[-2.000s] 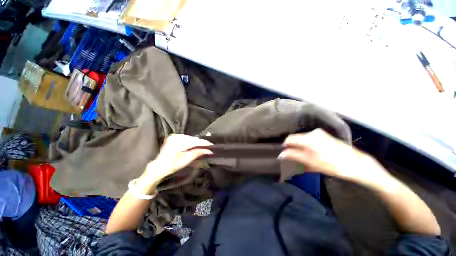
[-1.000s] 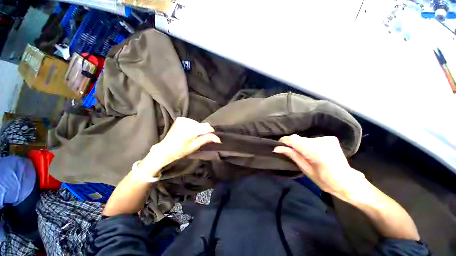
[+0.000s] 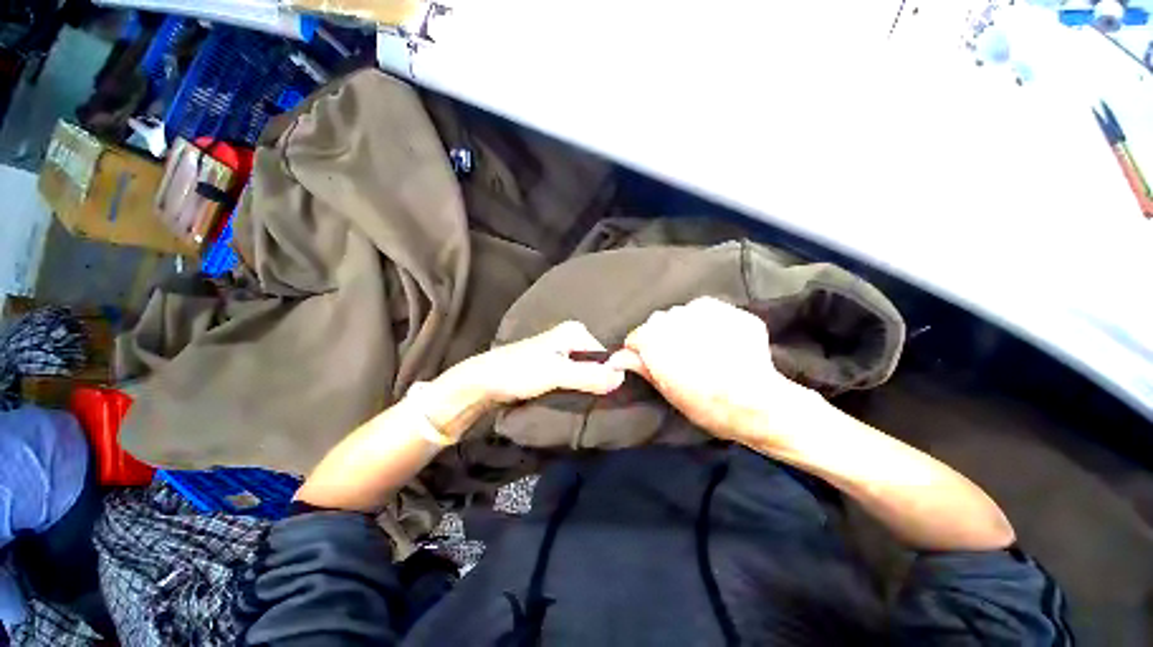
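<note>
The brown garment (image 3: 632, 281) lies across my lap, its round opening facing up at the right with the darker inside showing. My left hand (image 3: 544, 369) and my right hand (image 3: 708, 367) meet over the middle of the garment. Their fingertips touch and pinch at its edge. The pinched part is mostly hidden by the fingers. A thin seam line shows on the garment above my right hand.
A brown garment heap (image 3: 304, 266) lies at the left over a blue crate (image 3: 228, 490). The white table (image 3: 759, 114) runs diagonally above, with an orange and black slim item (image 3: 1123, 161). A cardboard box (image 3: 114, 190), a red item (image 3: 111, 436) and checked cloth (image 3: 164, 556) are at the left.
My hands have come together from being apart with the dark band stretched between them. The band is now mostly hidden, and the garment's opening has narrowed towards the right.
</note>
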